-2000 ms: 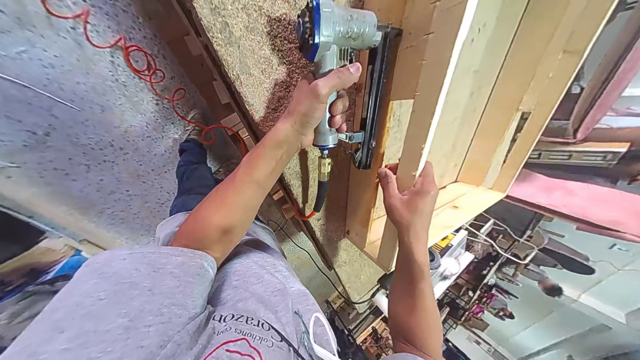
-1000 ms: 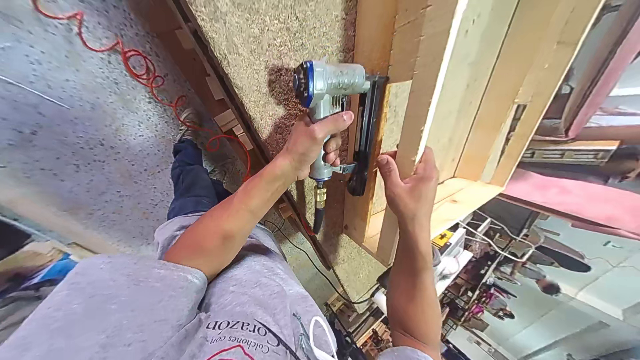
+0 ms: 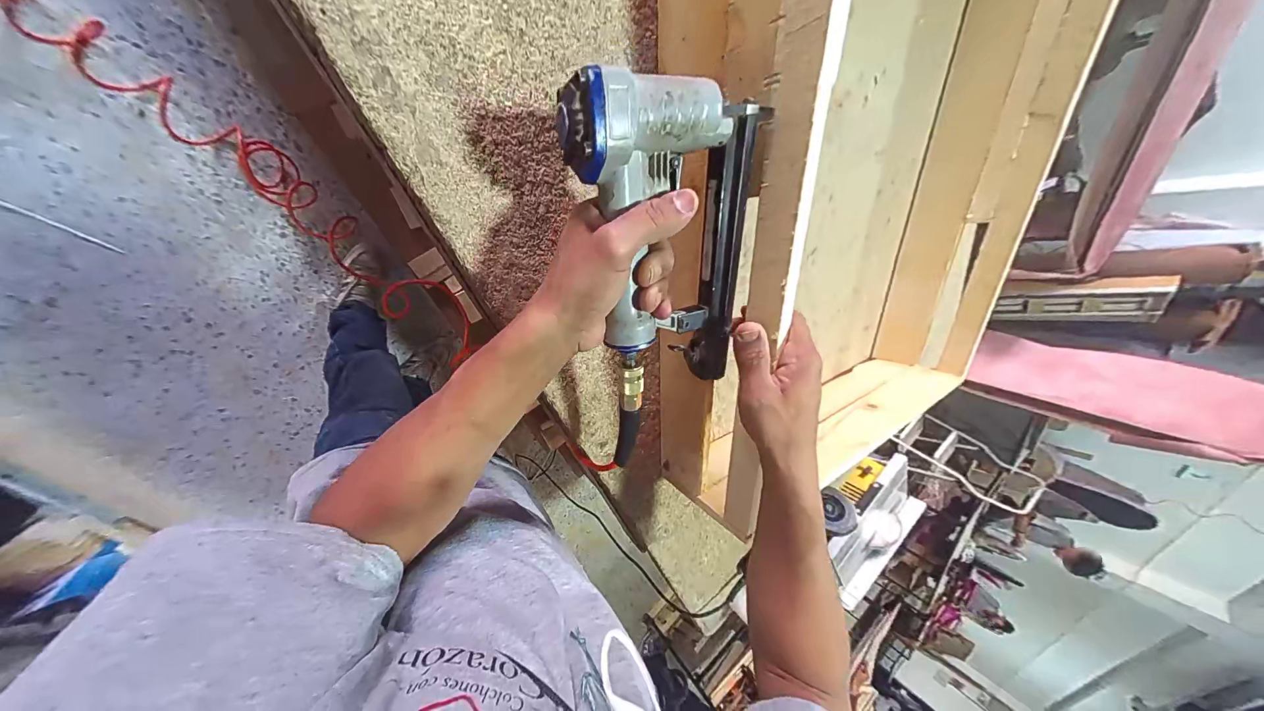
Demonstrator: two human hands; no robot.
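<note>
My left hand (image 3: 617,262) is wrapped around the grip of a silver pneumatic stapler (image 3: 676,114) with a blue cap and a black magazine. The thumb lies over the grip, and the stapler's nose is against the wooden frame. Just below and right of the magazine, my right hand (image 3: 780,380) grips the edge of a light wooden board (image 3: 790,168), thumb on the near side and fingers over the far side. This board is part of a box-like wooden frame (image 3: 918,247). The contact point under the nose is hidden.
A speckled particleboard surface (image 3: 415,89) lies under the frame. A coiled red air hose (image 3: 286,188) runs over the floor at left. A yellow and black power tool (image 3: 854,489) rests at the lower right. Pink padded pieces (image 3: 1116,395) and people stand farther off.
My right hand has shifted a little along the board's edge, close to the magazine's lower end. My left hand keeps its hold on the stapler at the frame.
</note>
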